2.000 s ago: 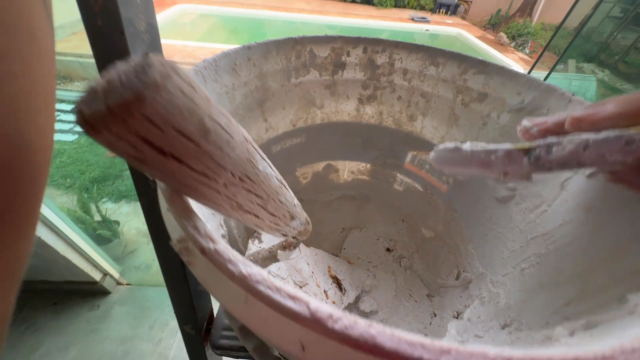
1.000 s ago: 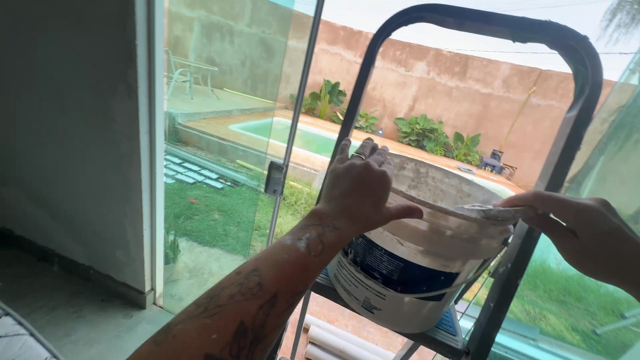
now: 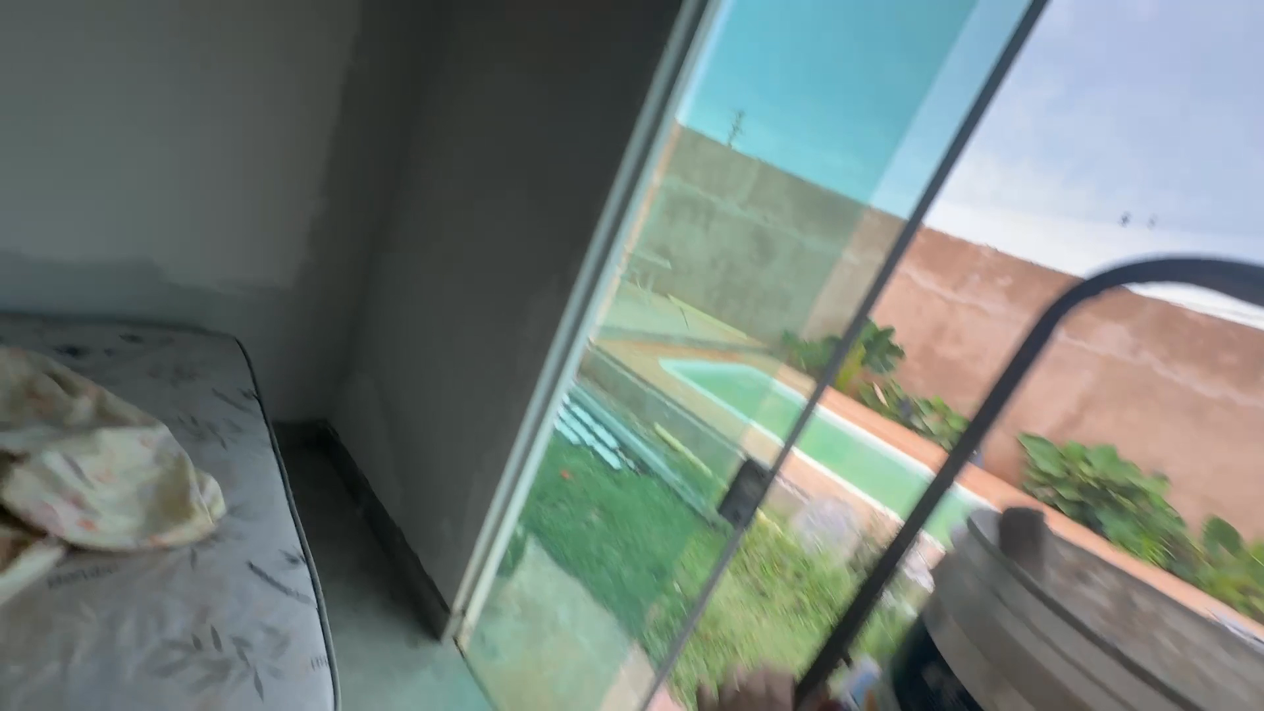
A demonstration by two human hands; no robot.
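Observation:
At the right edge, a plastic bucket (image 3: 987,632) stands beside the dark metal ladder frame (image 3: 948,474). The blunt end of a handle (image 3: 1022,541) shows at the bucket's rim; the rest of it is hidden, as is the bucket's content. Part of my left hand (image 3: 749,688) shows, blurred, at the bottom edge, left of the bucket and near the ladder's rail. Its fingers are cut off and too blurred to tell whether they hold anything. My right hand is out of view.
A mattress (image 3: 178,612) with crumpled floral cloth (image 3: 118,484) lies at the left, by a grey wall (image 3: 474,247). A glass door (image 3: 750,267) with a dark lock (image 3: 745,492) stands centrally. Outside are grass, a pool (image 3: 859,464), plants and a wall.
The view has swung left and tilted. My left hand was at the bucket's rim and is now low at its left. My right hand, which held a coated tool over the rim, has left view.

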